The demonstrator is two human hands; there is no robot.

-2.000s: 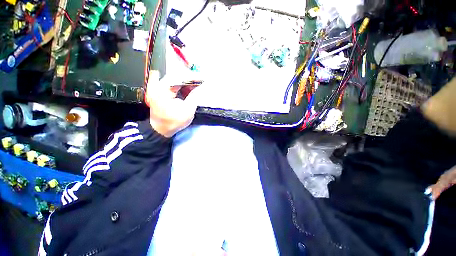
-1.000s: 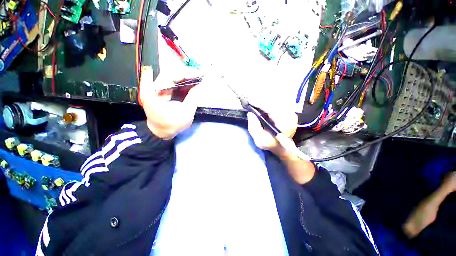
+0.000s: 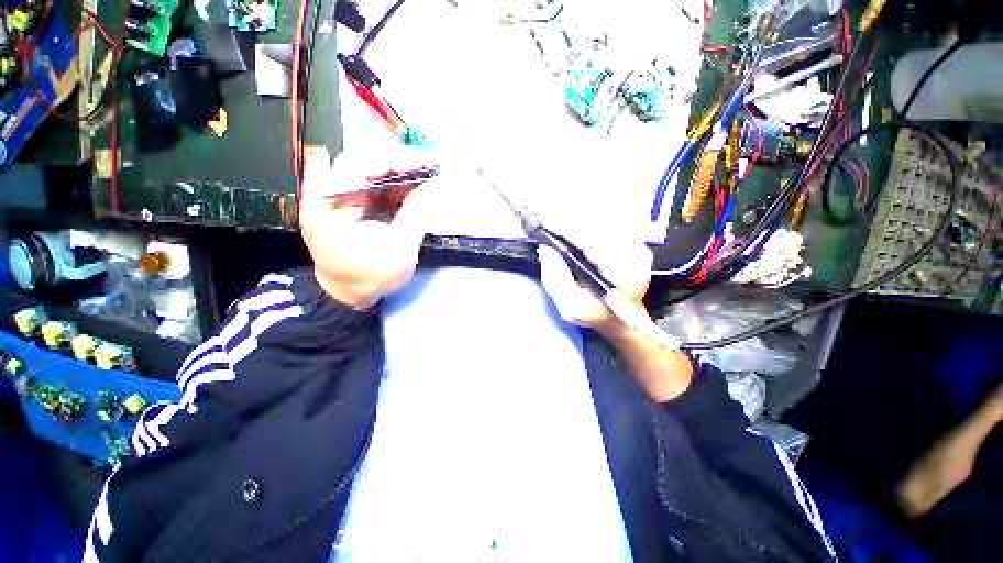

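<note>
My left hand (image 3: 361,240) pinches dark tweezers (image 3: 385,180) at the left of the white sheet (image 3: 517,121). The tweezer tips point right and end in glare; whether they grip anything cannot be told. My right hand (image 3: 597,280) holds a soldering iron (image 3: 574,262) like a pen, its thin tip pointing up and left, a little right of the tweezer tips. A small green-teal board (image 3: 415,138) with red and black leads (image 3: 376,101) lies just above the tweezers. Two more small boards (image 3: 588,95) lie loose on the sheet.
A wire bundle (image 3: 720,187) lies right of the sheet, with a pale grid tray (image 3: 918,214) beyond. The iron's black cord (image 3: 786,327) loops at right. Long red wires (image 3: 299,99) run down the sheet's left. A blue bin (image 3: 77,401) is lower left. Another person's arm (image 3: 951,462) shows lower right.
My right hand came in from the right with the soldering iron, its tip now near the tweezers. My left hand still holds the tweezers, slightly shifted left. The other person's forearm now shows more.
</note>
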